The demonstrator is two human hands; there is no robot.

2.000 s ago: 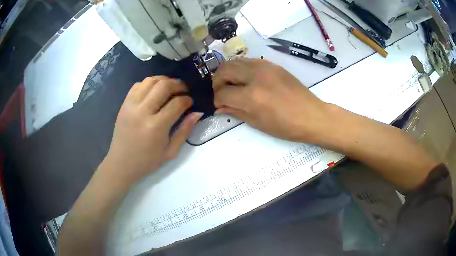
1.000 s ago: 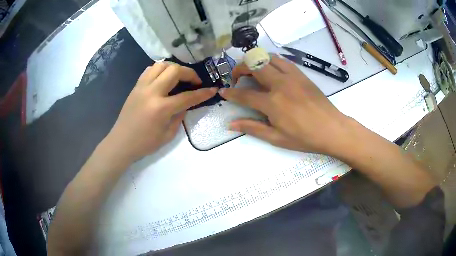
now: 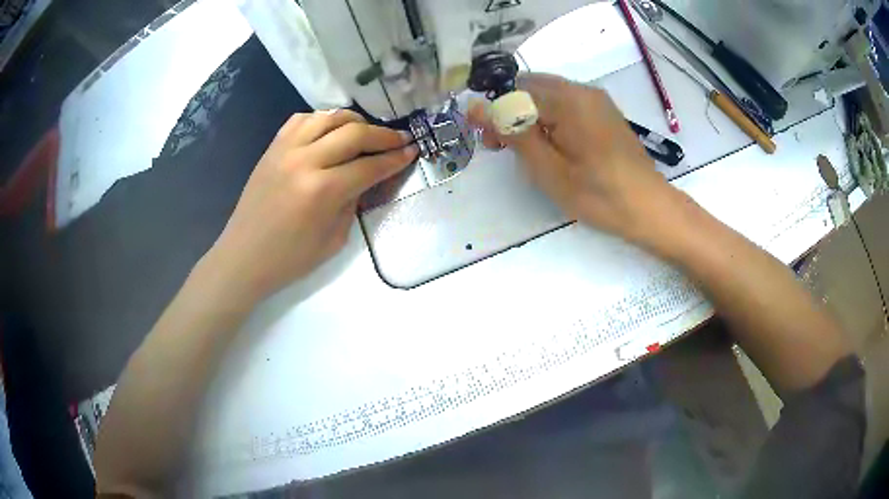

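A black fabric piece (image 3: pixel 127 263) with a lace part (image 3: pixel 203 102) covers the left of the table and runs under my left hand to the presser foot (image 3: pixel 436 136). My left hand (image 3: pixel 302 195) presses and holds the fabric just left of the foot, fingertips beside it. My right hand (image 3: pixel 575 146) is right of the needle area, behind and beside the cream round part (image 3: pixel 514 113); its fingertips are partly hidden there, so whether they hold anything is unclear. The sewing machine head (image 3: pixel 390 49) stands above the foot.
Thread snips (image 3: pixel 658 144) lie partly hidden behind my right hand. A red pencil (image 3: pixel 651 68), a tool with an orange handle (image 3: pixel 743 122) and a black-handled tool (image 3: pixel 749 80) lie at the back right. A printed ruler (image 3: pixel 487 375) runs along the front edge; a cardboard box (image 3: pixel 848 283) is at right.
My right hand has moved from the fabric in front of the foot, back and right to beside the cream part. My left hand stays on the fabric, which no longer shows in front of the foot.
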